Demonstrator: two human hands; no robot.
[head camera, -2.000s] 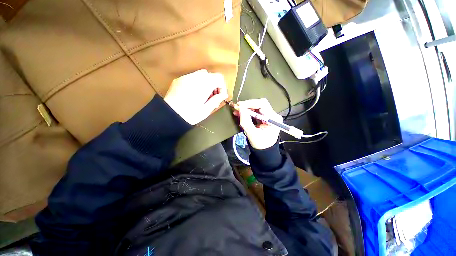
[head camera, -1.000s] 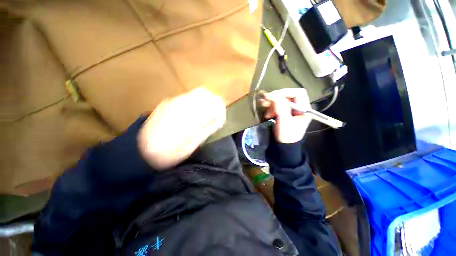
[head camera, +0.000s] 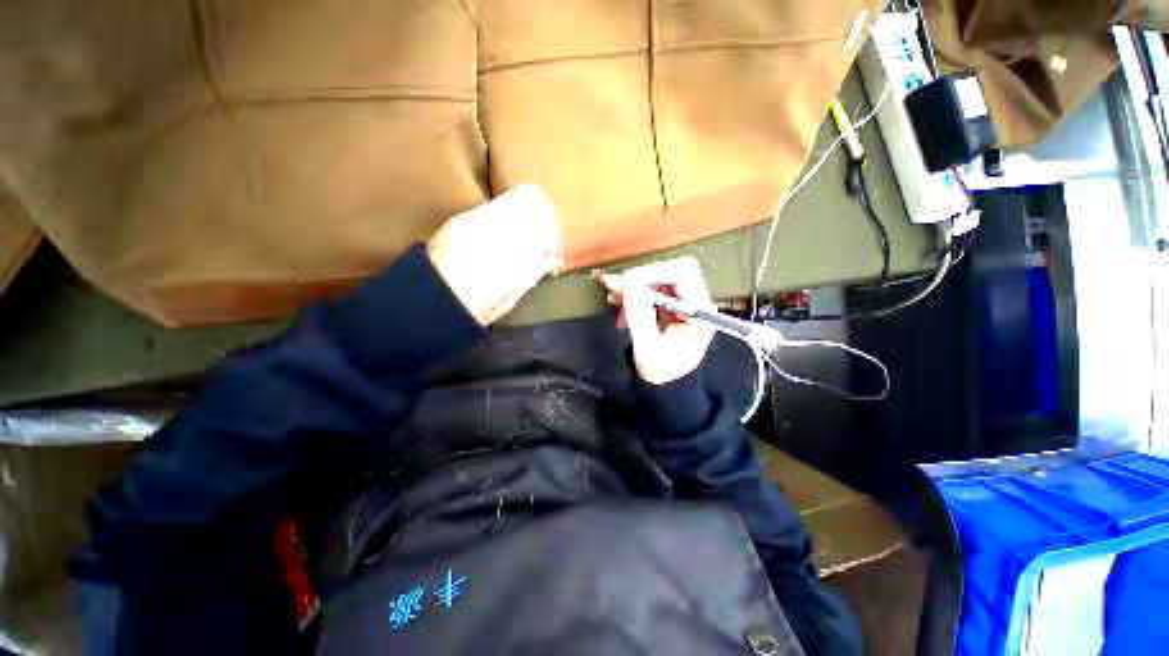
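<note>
A brown bag (head camera: 577, 141) with stitched seams lies on the green-topped table (head camera: 840, 244), its redder bottom edge towards me. My left hand (head camera: 497, 251) is at that edge, fingers closed on it near the corner of a seam; the fingertips are partly hidden. My right hand (head camera: 667, 320) holds a slim pale pen (head camera: 715, 317) with a thin white cord, its tip pointing left towards my left fingertips with a small gap. Loose threads cling to my black apron (head camera: 538, 513).
A white power strip (head camera: 908, 115) with a black adapter (head camera: 950, 122) stands at the table's right end. A second pen-like tool with a yellow tip (head camera: 846, 131) lies beside it. A blue crate (head camera: 1051, 513) is at lower right. More brown fabric (head camera: 1026, 64) is at upper right.
The bag lies differently, its reddish edge now along the table front. My left hand has moved back up to the bag edge. My right hand with the pen has come back near it.
</note>
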